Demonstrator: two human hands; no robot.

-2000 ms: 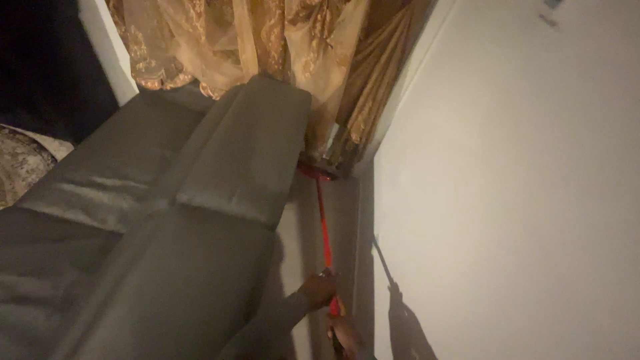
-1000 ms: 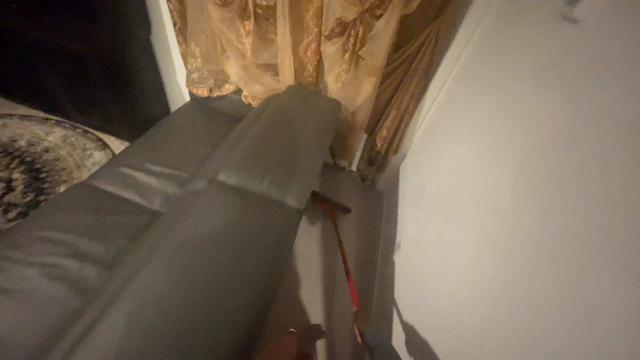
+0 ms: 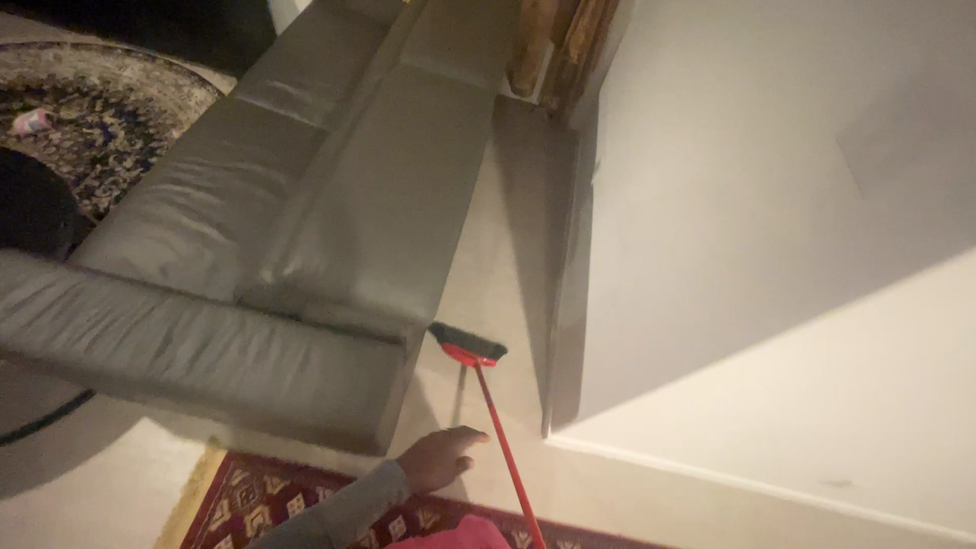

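Note:
A broom with a red handle and dark bristles (image 3: 469, 341) has its head on the pale floor, beside the near corner of the grey sofa (image 3: 366, 191). Its red stick runs down and right, out of the bottom of the view. My left hand (image 3: 441, 459), in a grey sleeve, is just left of the stick, fingers apart, holding nothing. A strip of floor about the broom lies between the sofa back and the white wall. My right hand is out of view. Pink cloth (image 3: 457, 534) shows at the bottom edge.
The white wall (image 3: 724, 191) rises on the right with its skirting. A red patterned rug (image 3: 305, 496) lies at the bottom, and a round patterned rug (image 3: 114, 99) at the upper left. Brown curtains (image 3: 568, 53) hang at the far end of the gap.
The broom head has come back from near the curtains to the sofa's near corner. My left hand, on the handle two seconds ago, is off it now. The view has shifted back.

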